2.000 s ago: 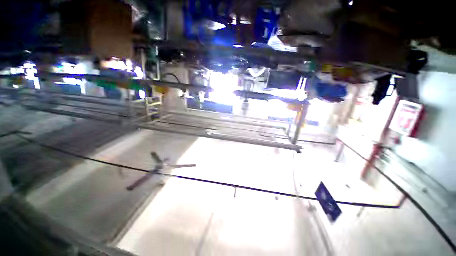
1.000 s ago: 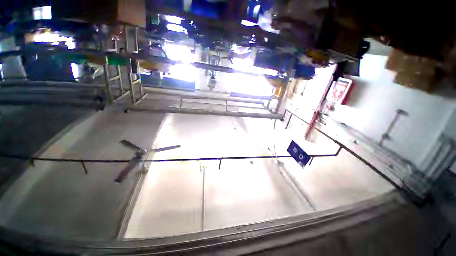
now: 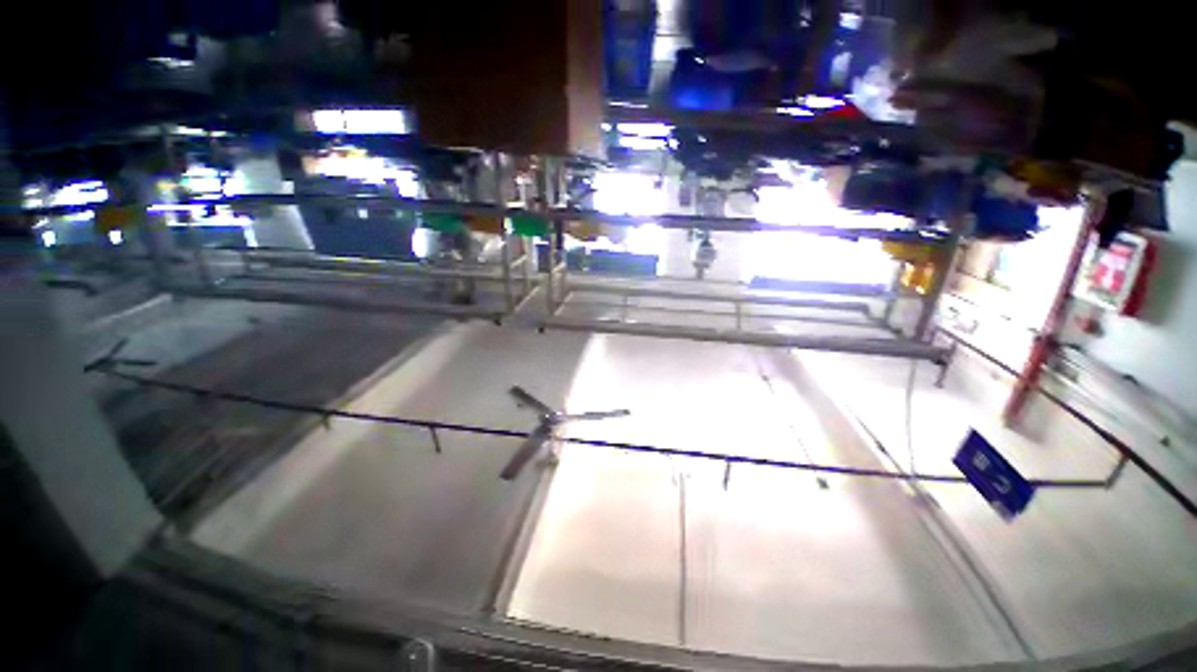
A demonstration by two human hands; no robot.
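Note:
Neither of my hands is in view. The picture is upside down, with the ceiling in its lower half. Nearest, at the top edge, a brown carton (image 3: 492, 72) shows as a dark box shape. Right of it are blurred blue crates or items (image 3: 702, 82) and a pale crumpled thing (image 3: 965, 99) that I cannot name. What they rest on is too dark to tell.
A long metal frame (image 3: 735, 337) with glaring lamps crosses the hall. A ceiling fan (image 3: 546, 423), a thin dark rail and a blue hanging sign (image 3: 992, 473) show below it. A red-and-white box (image 3: 1117, 273) is on the right wall. A white pillar (image 3: 72, 420) stands at left.
The view has swung: the fan, sign and metal frame now lie further right than a second ago. The carton appears larger, and a pale pillar has come in at the left.

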